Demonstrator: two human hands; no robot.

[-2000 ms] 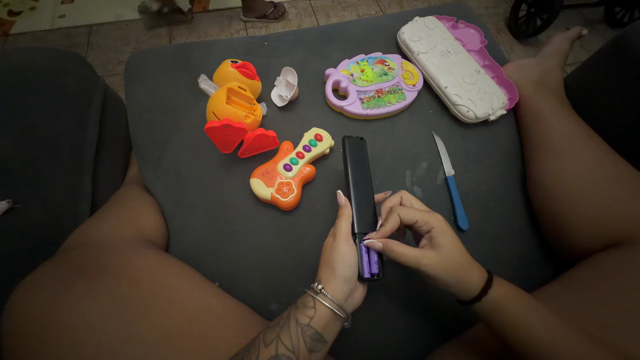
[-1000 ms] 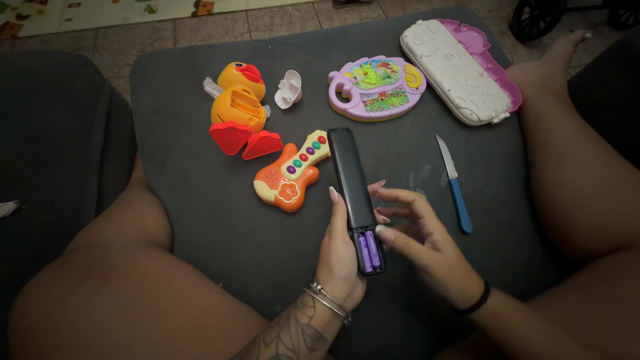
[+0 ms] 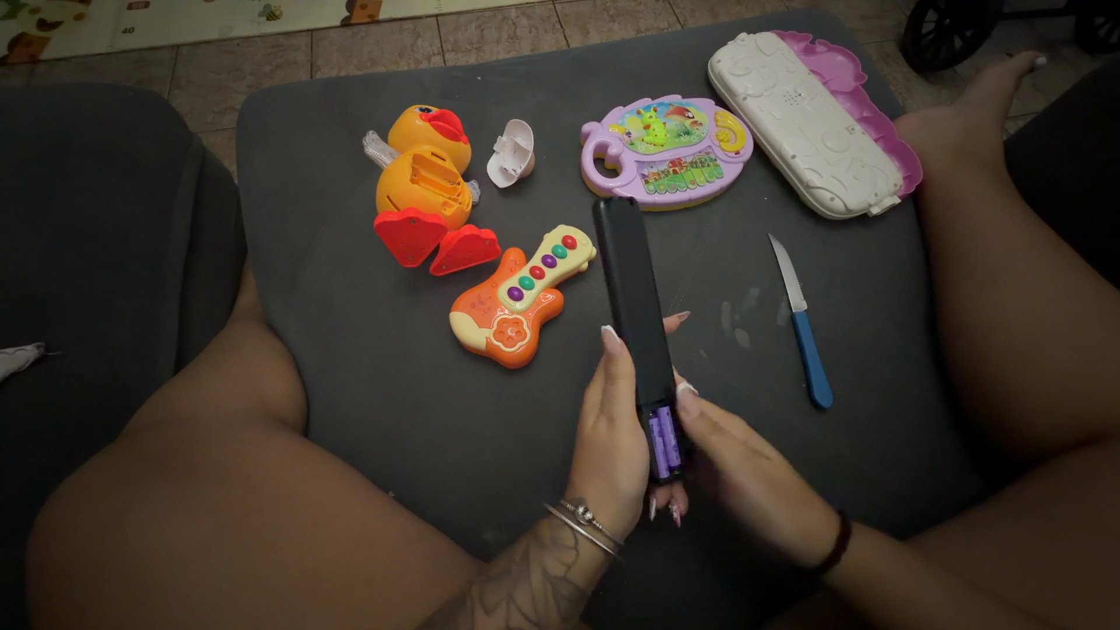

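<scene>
Both my hands hold a black remote control (image 3: pixel 637 302), its back side up and its battery bay open at the lower end. Two purple batteries (image 3: pixel 665 442) lie side by side in the bay. My left hand (image 3: pixel 610 429) grips the remote's left side, with fingertips showing beyond its edges. Along the right side, my right hand (image 3: pixel 744 468) holds it near the bay, thumb on the edge, other fingers mostly hidden underneath. Left of the remote lies an orange toy guitar (image 3: pixel 510 319). A knife with a blue handle (image 3: pixel 812 359) rests to the right.
A yellow toy duck (image 3: pixel 420 179) with an open compartment and red feet lies at upper left, a small white plastic piece (image 3: pixel 512 156) beside it. Farther back are a purple toy piano (image 3: pixel 669 150) and a white and pink plastic toy (image 3: pixel 809 127), on a dark cushioned surface (image 3: pixel 394 420).
My right hand's fingers have left the batteries and now hold the remote's right side. The batteries were in the bay in both earlier frames.
</scene>
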